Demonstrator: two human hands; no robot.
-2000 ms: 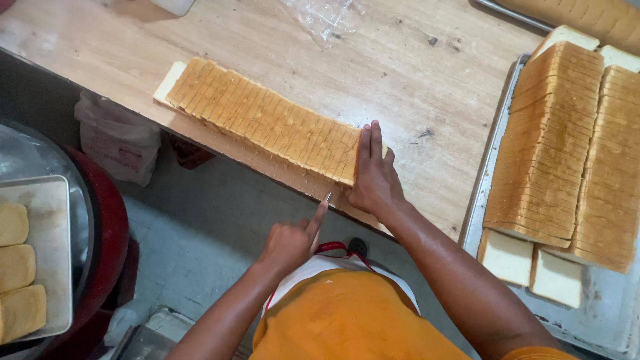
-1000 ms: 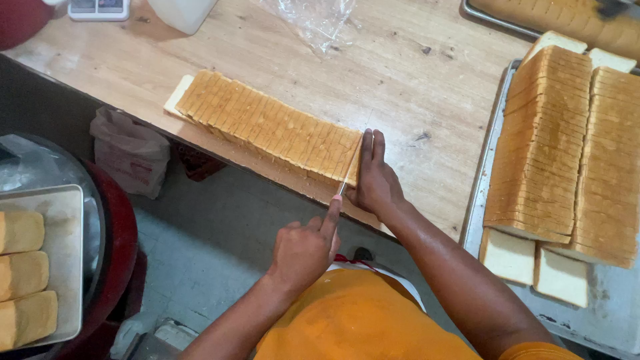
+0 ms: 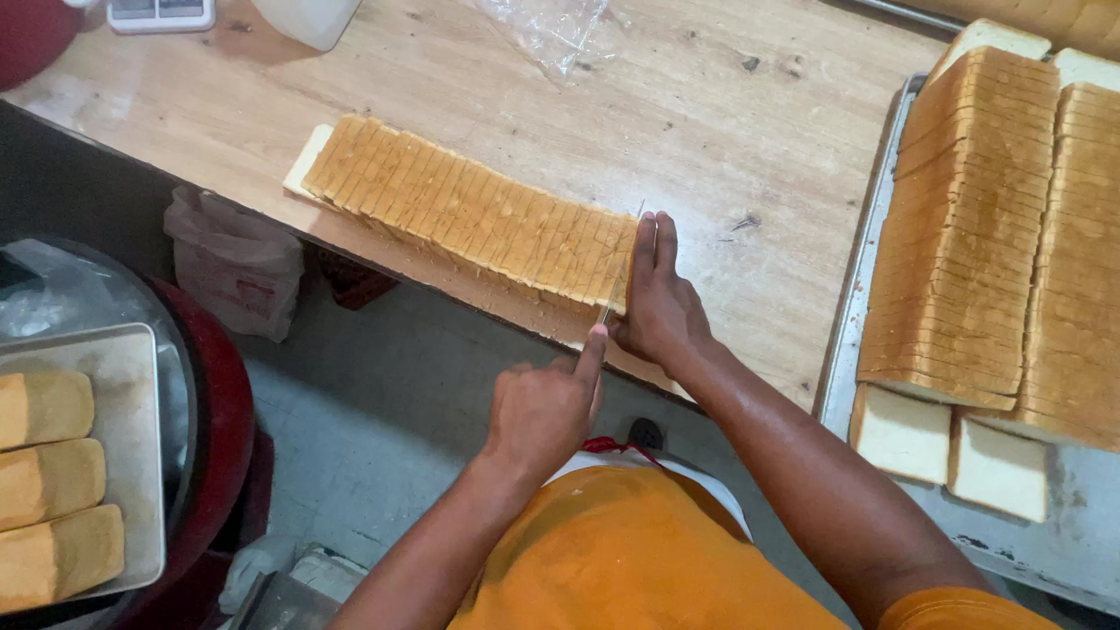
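A long sliced loaf of bread lies diagonally along the near edge of the wooden table, with a pale slice at its left end. My left hand grips a knife, its index finger extended along the handle. The thin blade runs across the right end of the loaf, mostly sunk between the bread, and its tip shows at the far side. My right hand is held on edge against that end face, fingers straight and pointing away from me. Its thumb is partly hidden beside the near corner of the loaf.
At right, a metal tray holds stacked sliced loaves. A clear plastic bag, a white container and a white device sit farther back. Lower left, a metal tray with small loaves rests over a red tub.
My left hand has moved forward to the loaf's right end. The blade, seen lying across the top a second ago, is now mostly down in the bread. My right hand stays at the end.
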